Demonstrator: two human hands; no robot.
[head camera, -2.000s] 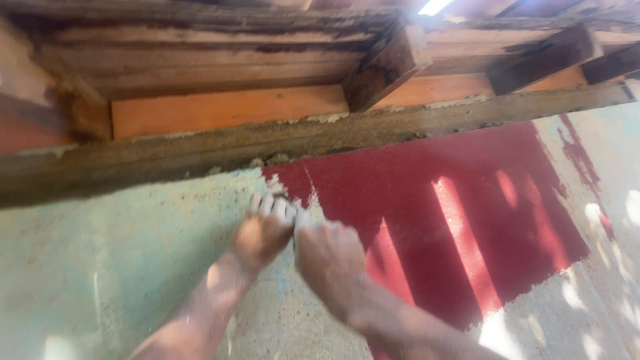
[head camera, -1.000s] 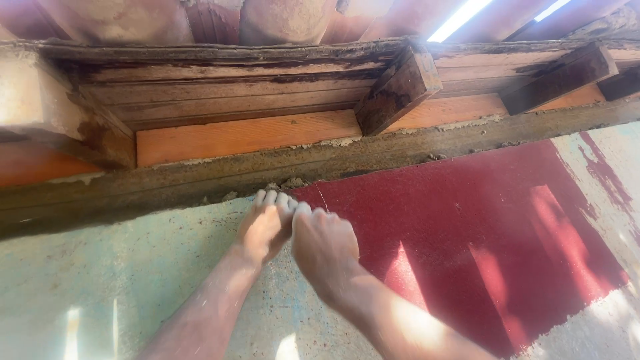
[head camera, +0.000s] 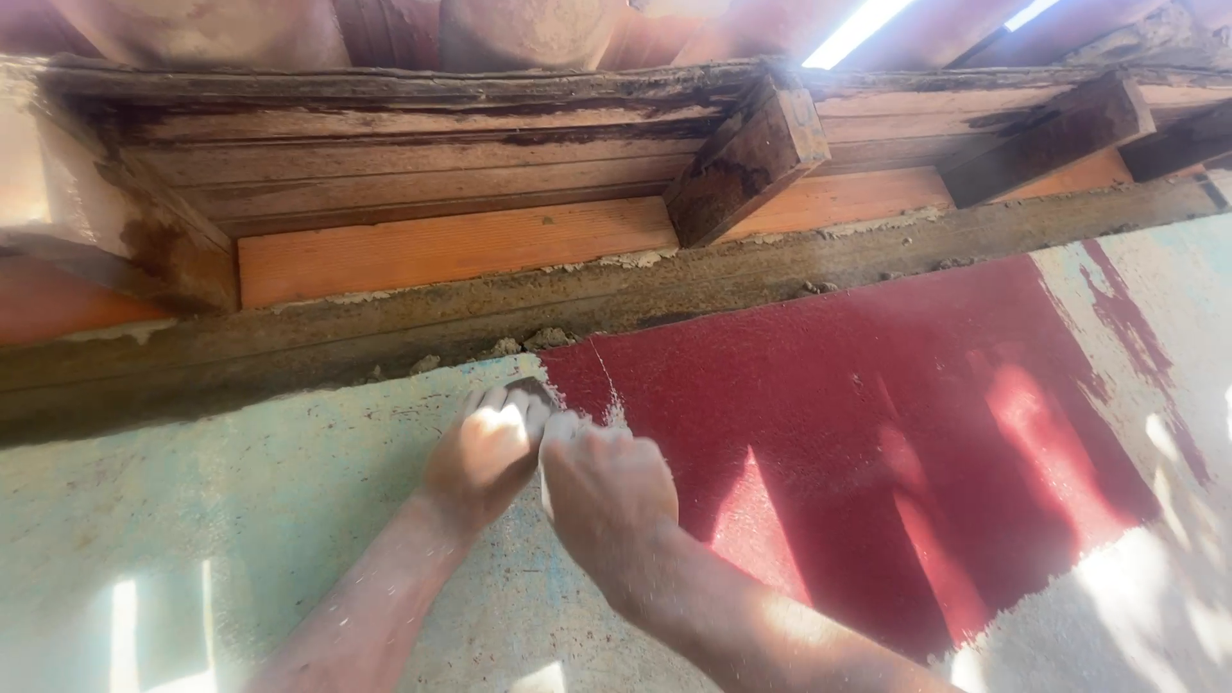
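Observation:
My left hand (head camera: 491, 438) and my right hand (head camera: 608, 481) are side by side against a wall, at the left edge of its dark red paint (head camera: 818, 404). A small dark flat tool (head camera: 529, 387), perhaps a scraper blade, shows at the fingertips of my left hand; its kind is not clear. My right hand is curled next to it, its fingers hidden from view. Pale green, worn paint (head camera: 241, 462) covers the wall to the left. A thin pale scratch (head camera: 608, 380) runs through the red just above my right hand.
Above the wall runs a rough beam (head camera: 433, 318) with crumbs of mortar (head camera: 549, 338) along its lower edge. Rafter ends (head camera: 746, 159) jut out over it, below a board soffit (head camera: 433, 159) and clay roof tiles (head camera: 529, 29). Bare, pale wall (head camera: 1107, 616) lies under the red area.
The view has tilted upward since two seconds ago, showing more roof tiles. Both hands stay close together at the red paint's left edge; the dark tool now shows at my left fingertips.

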